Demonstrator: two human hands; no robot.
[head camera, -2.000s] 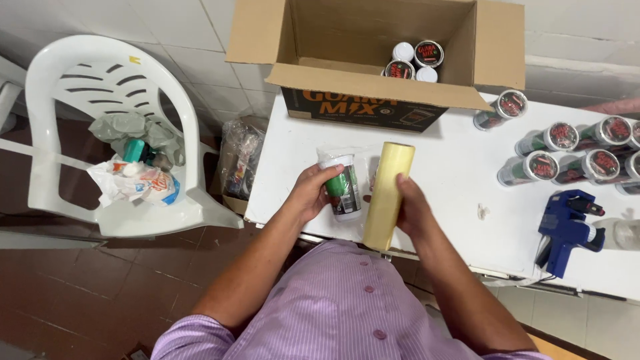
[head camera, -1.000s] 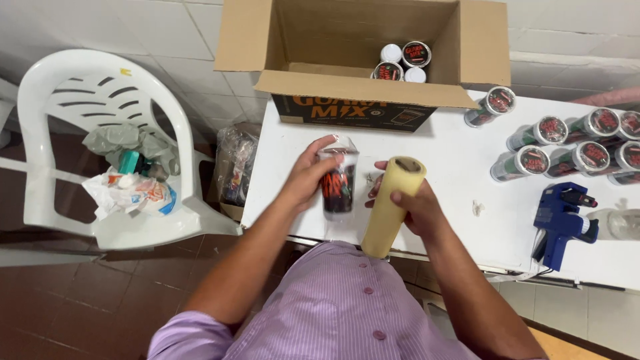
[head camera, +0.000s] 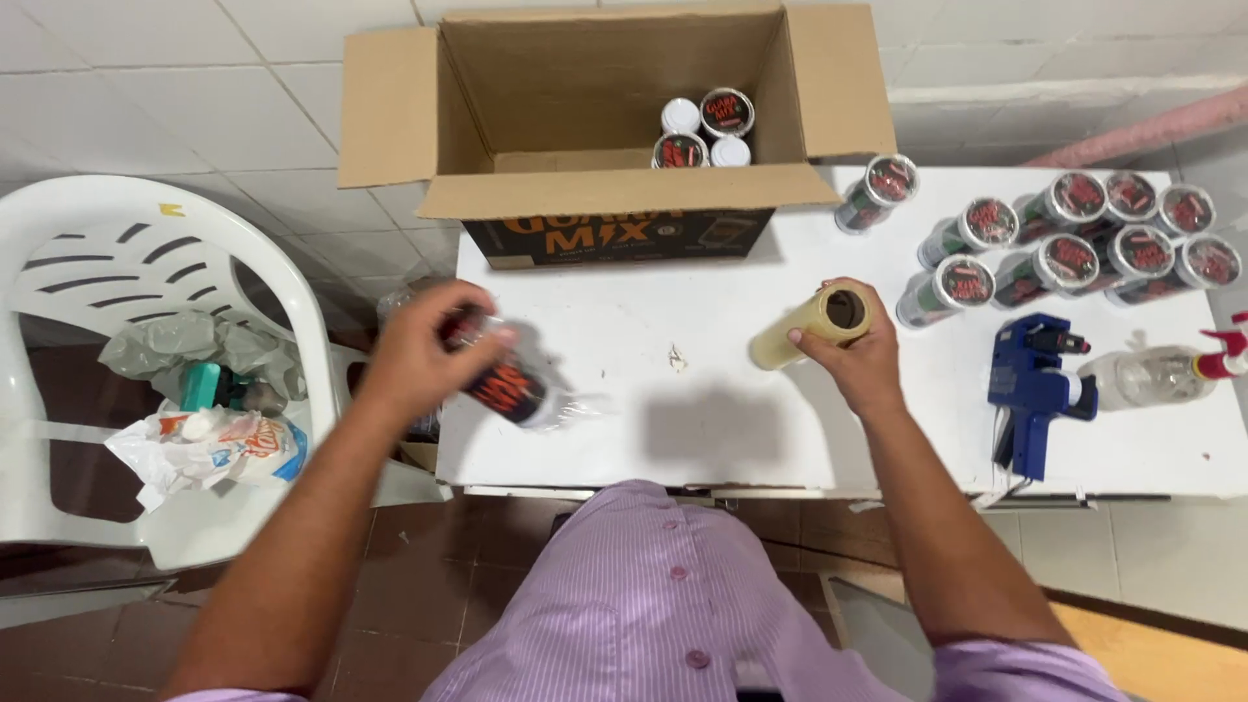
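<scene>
My left hand (head camera: 439, 346) grips the top of a dark plastic cup (head camera: 509, 388) with red lettering, which tilts over the left part of the white table (head camera: 624, 429); clear film trails from its lower end. To the right, my right hand (head camera: 853, 346) holds a roll of yellowish clear film (head camera: 795, 331) by its upper end, the hollow core facing up. Behind the hands, an open cardboard box (head camera: 624, 195) contains several lidded containers (head camera: 727, 113). More film-wrapped cups (head camera: 1068, 261) stand grouped at the table's right.
A blue handheld labeler (head camera: 1033, 390) lies at the right, beside a clear spray bottle (head camera: 1155, 375) with a red nozzle. On the left, a white plastic chair (head camera: 317, 361) holds crumpled bags (head camera: 210, 448). One wrapped cup (head camera: 877, 193) stands near the box's right side.
The cup and my left hand have moved left, away from the film roll. My right hand has moved right with the roll. The two hands are now much farther apart.
</scene>
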